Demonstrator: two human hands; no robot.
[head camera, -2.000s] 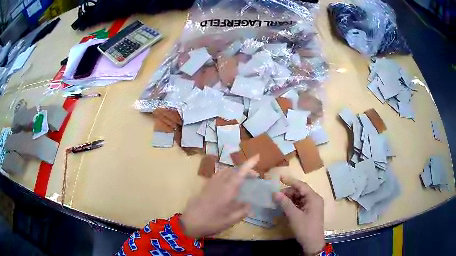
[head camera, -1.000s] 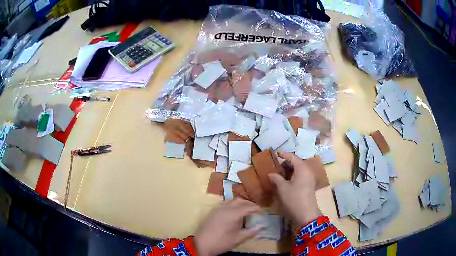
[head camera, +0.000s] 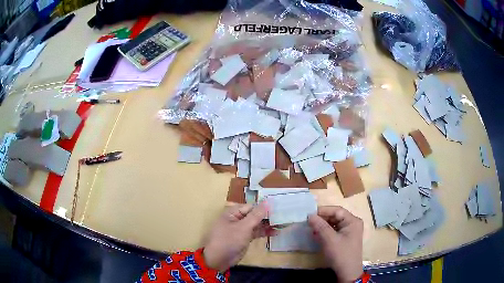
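Note:
My left hand (head camera: 236, 231) and my right hand (head camera: 338, 235) are bare and hold a grey-faced cut piece (head camera: 292, 208) between them at the front of the table, one at each end. I cannot tell how many pieces are in this hold. Another grey piece (head camera: 294, 239) lies just below it, partly covered. The main heap of grey and brown pieces (head camera: 237, 117) is right beyond my hands and runs up into the clear plastic bag (head camera: 301, 16). A sorted pile of mostly grey pieces (head camera: 406, 205) lies to the right.
Smaller grey piles lie at the upper right (head camera: 439, 105) and far right (head camera: 481, 202). A second plastic bag (head camera: 414, 38) is top right. Snips (head camera: 102, 158), a pen (head camera: 105, 101), a calculator (head camera: 153, 45), a phone (head camera: 105, 62) and papers (head camera: 146, 76) are on the left.
My right hand has come back from the brown pieces in the heap toward the table's front edge. Both hands now hold a grey-faced piece between them.

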